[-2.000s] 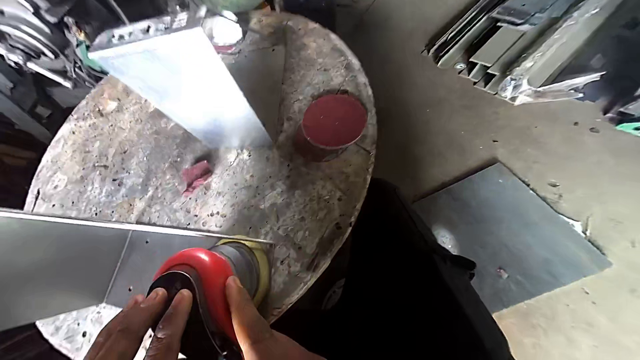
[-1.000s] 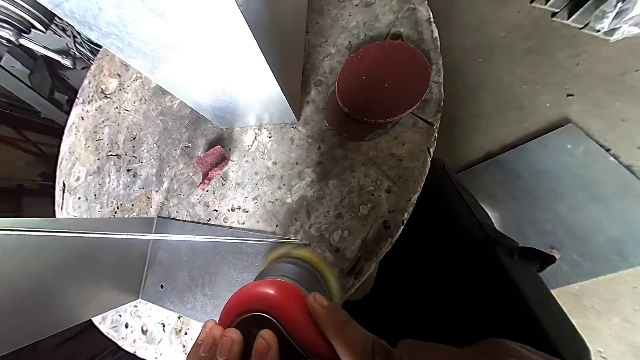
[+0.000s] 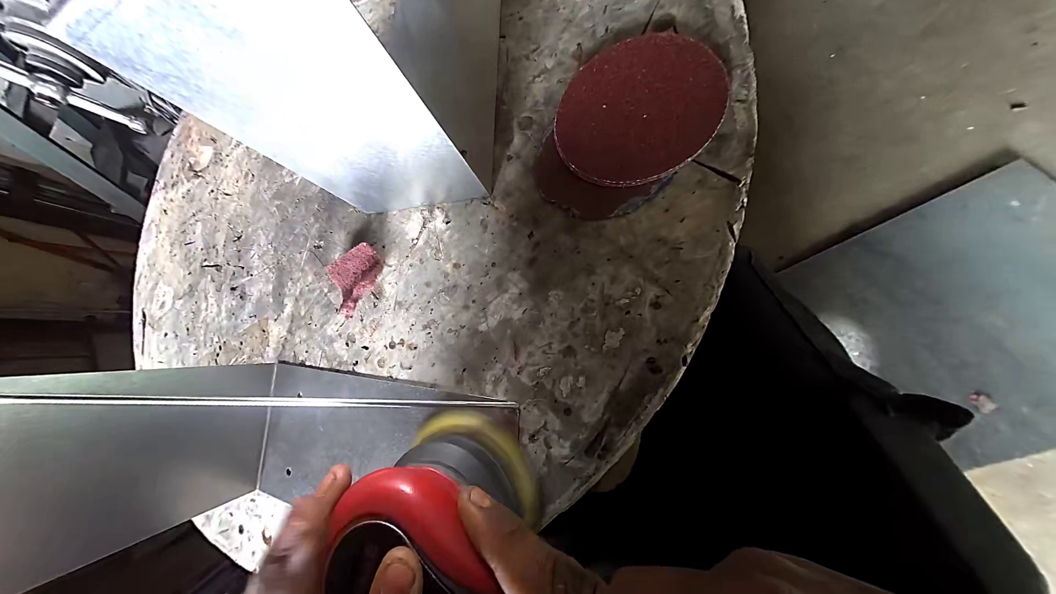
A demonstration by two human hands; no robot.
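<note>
A red and black palm sander (image 3: pixel 417 516) is at the lower middle, its yellow-edged round pad blurred beside the end of a folded sheet-metal piece (image 3: pixel 346 437). My left hand (image 3: pixel 301 536) lies along the sander's left side, fingers bent around it. From the right, my right hand (image 3: pixel 520 553) presses a digit against the red housing; the frame edge hides much of both hands. Whether the pad touches the metal is unclear. A stack of dark red sanding discs (image 3: pixel 643 107) and a crumpled red abrasive scrap (image 3: pixel 356 272) lie on the round worktable (image 3: pixel 247 305).
A large bent sheet-metal piece (image 3: pixel 272 91) stands on the table's far side. Black fabric (image 3: pixel 742 462) hangs beside the table's right edge. A flat metal sheet (image 3: pixel 940 305) lies on the floor at right. Metal parts (image 3: pixel 58 74) fill the upper left.
The view has moved closer over the table. Against the folded metal piece, the sander stays near its right end, with the hands still on it.
</note>
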